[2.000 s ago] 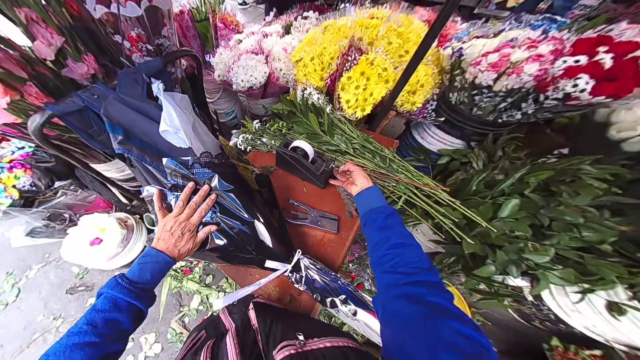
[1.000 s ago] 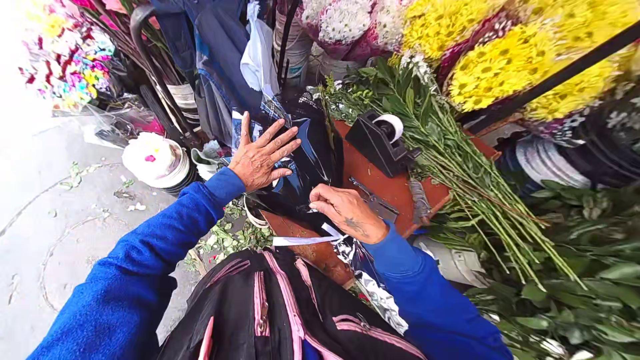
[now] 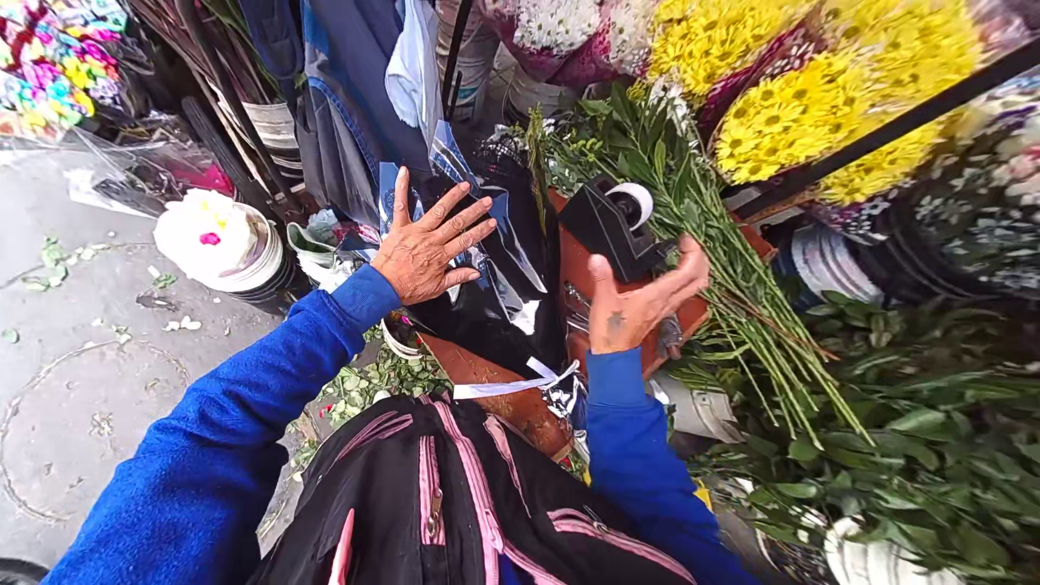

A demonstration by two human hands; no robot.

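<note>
My left hand (image 3: pixel 431 244) lies spread on a bundle in black and clear plastic wrapping (image 3: pixel 504 284), pressing it from above. Tied near the bundle's lower end is a white ribbon (image 3: pixel 508 388). To the right, my right hand (image 3: pixel 646 301) is raised with thumb and fingers apart, beside a black tape dispenser (image 3: pixel 605 227) that carries a roll of white tape (image 3: pixel 634 203). Both rest on or over a reddish-brown board (image 3: pixel 479 370). A metal tool, partly hidden by the right hand, lies beneath it. Cut green stems (image 3: pixel 772 341) lie along the board's right side.
A black backpack with pink zips (image 3: pixel 463 496) fills the near middle. Yellow daisy-like flowers (image 3: pixel 796 114) stand behind a dark pole (image 3: pixel 910 122). Leafy foliage (image 3: pixel 926 439) crowds the right. A white bucket (image 3: pixel 236 252) stands left, on pavement (image 3: pixel 89 366) strewn with leaves.
My right hand has moved from the wrapped bundle, where it was a second ago, right to beside the tape dispenser, and its fingers have parted. My left hand stays flat on the wrapping.
</note>
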